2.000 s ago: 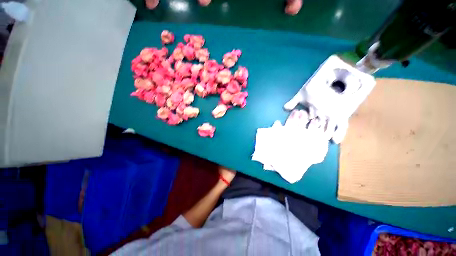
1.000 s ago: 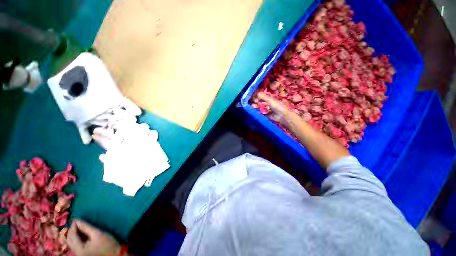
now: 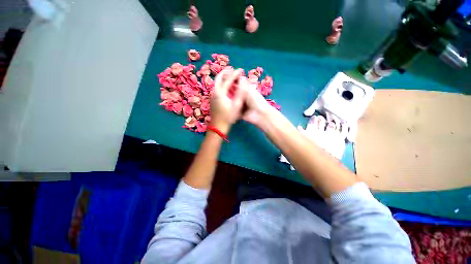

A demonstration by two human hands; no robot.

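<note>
A loose pile of pink-red and tan petal-shaped parts lies on the teal bench, left of centre. My left hand, with a red string on the wrist, and my right hand are brought together over the right side of the pile. Something pink-red shows between the fingers, probably petal-shaped parts; how many is hidden. The fingers are blurred and partly cover the pile.
A green press stands at the back right, with a white padded base. White gloves lie before it, cardboard to its right. Several figurine parts stand on the dark green belt. A blue bin holds petal parts.
The view has swung from the blue bin back to the bench. My right hand has left the bin and is now with my left hand over the pile.
</note>
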